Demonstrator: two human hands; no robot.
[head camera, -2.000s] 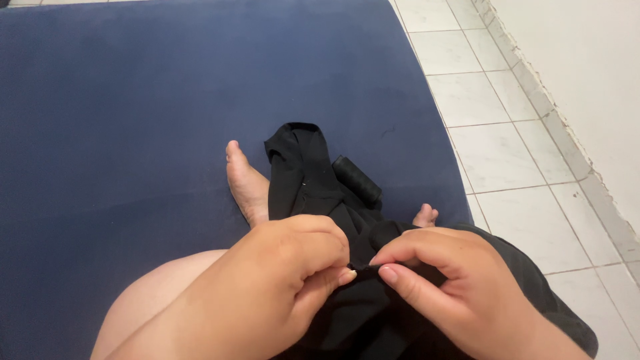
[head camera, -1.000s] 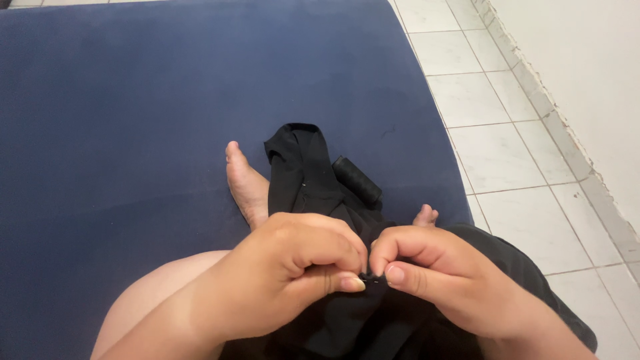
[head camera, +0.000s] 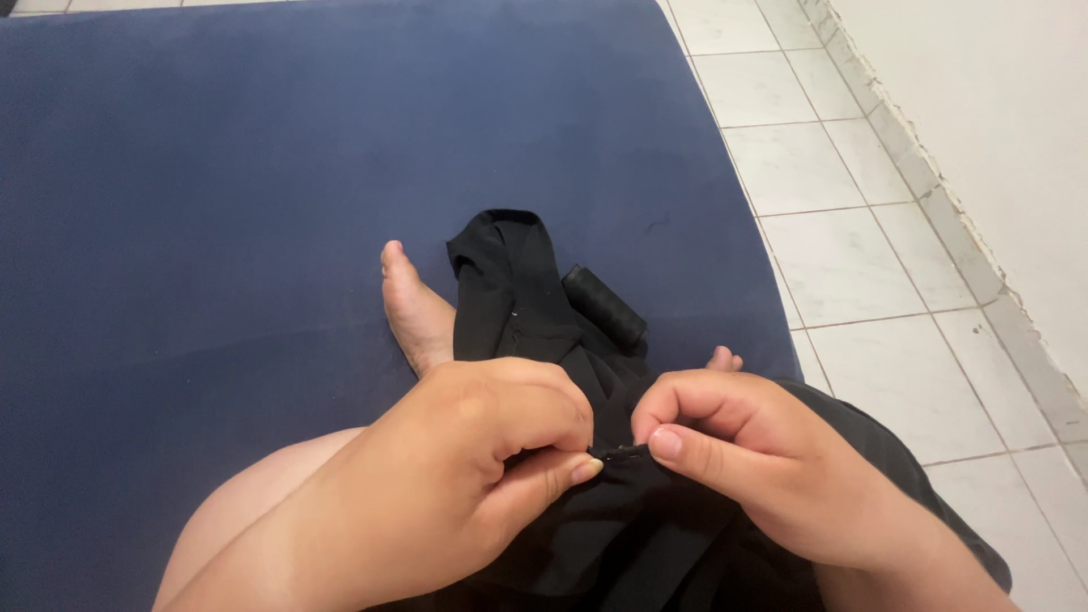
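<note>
Black fabric (head camera: 518, 306) lies across my lap and stretches forward between my feet. My left hand (head camera: 510, 442) pinches its folded edge between thumb and fingers. A short way to the right, my right hand (head camera: 731, 442) pinches the same edge, and a short strip of it shows between the two thumbs. Small light specks are on that strip; whether they are a needle, pins or stitches I cannot tell. Beyond my hands a spool of black thread (head camera: 605, 308) lies tilted against the fabric.
Under me is a blue upholstered surface (head camera: 340, 170), with its right edge close to my right foot. White floor tiles (head camera: 816, 255) lie past that edge, along a pale wall (head camera: 994, 110) with a rough-topped tile skirting. My bare left foot (head camera: 416, 314) rests beside the fabric.
My hands were close together one second ago and are now farther apart, with a strip of the fabric edge showing between them. The spool has stayed in place.
</note>
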